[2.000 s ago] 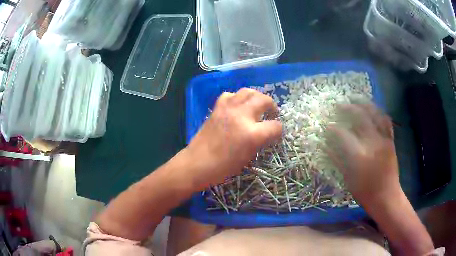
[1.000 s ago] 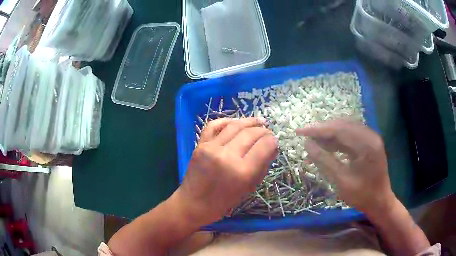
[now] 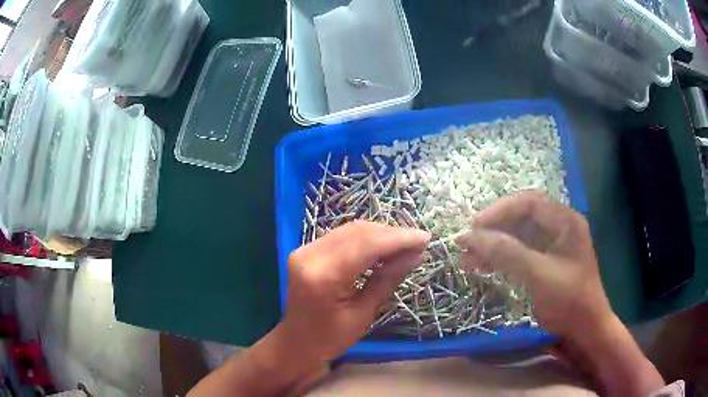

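Observation:
A blue tray (image 3: 290, 194) holds a loose heap of metal pins (image 3: 349, 194) at left and front and a heap of white plastic sleeves (image 3: 497, 159) at right. My left hand (image 3: 349, 267) is over the pins, thumb and fingers pinched on a thin pin whose end points right. My right hand (image 3: 539, 260), slightly blurred, faces it over the sleeves, fingertips pinched on a small pale piece that looks like a sleeve. The fingertips of both hands are close together, a thin light piece between them. Whether pin and sleeve are joined is too small to tell.
Behind the tray stands an open clear box (image 3: 353, 58) with a white liner and a few pins inside. Left of it lies a clear lid (image 3: 227, 105). Stacked cloudy boxes (image 3: 78, 167) stand far left, clear tubs (image 3: 613, 54) back right. A flat black object (image 3: 658, 209) lies right.
My left hand has moved down and toward me, uncovering more pins. My right hand has come down close to its fingertips. A few pins now show in the open box that were not visible two seconds ago.

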